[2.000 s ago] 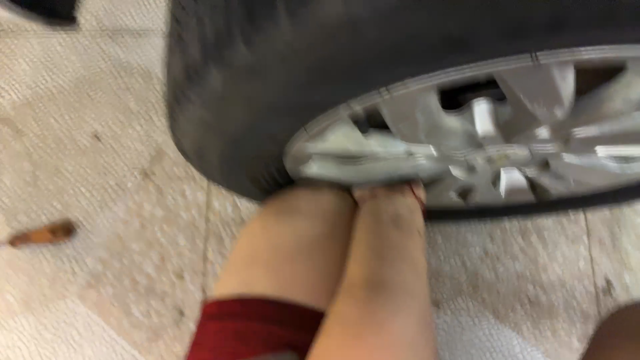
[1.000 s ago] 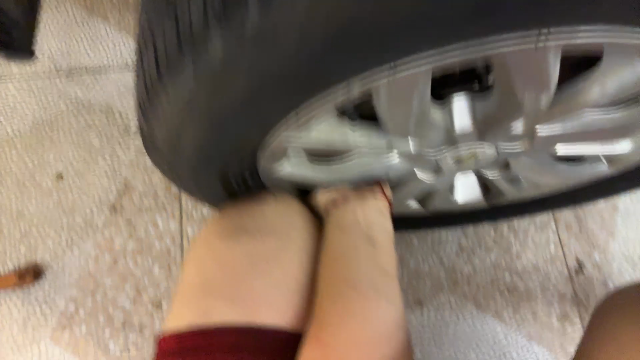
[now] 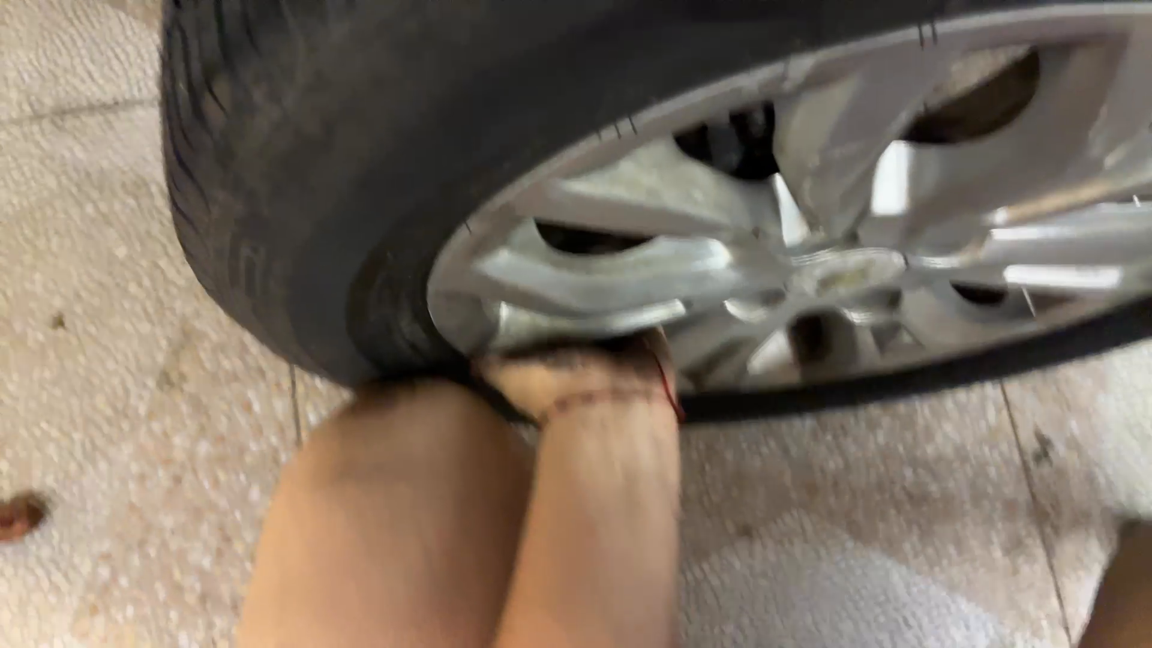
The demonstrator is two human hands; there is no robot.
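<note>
One bare forearm comes up from the bottom centre, with a thin red cord at its wrist. It appears to end in my left hand [image 3: 567,382], blurred and bent at the lower edge of a silver multi-spoke alloy wheel [image 3: 630,198]. The fingers are hidden or dark against the rim, so their grip does not show. Around the wheel runs a black rubber tyre [image 3: 342,162], whose tread faces left. My right hand is not in view.
A bare knee [image 3: 396,504] stands just left of the forearm, close against the tyre. Another limb [image 3: 1120,585] shows at the lower right. A small reddish-brown object [image 3: 20,516] lies on the speckled tile floor [image 3: 108,396] at the far left.
The hand remains low at the wheel's rim. The view has shifted slightly; the maroon cloth on the leg and the dark object at the upper left have left the frame.
</note>
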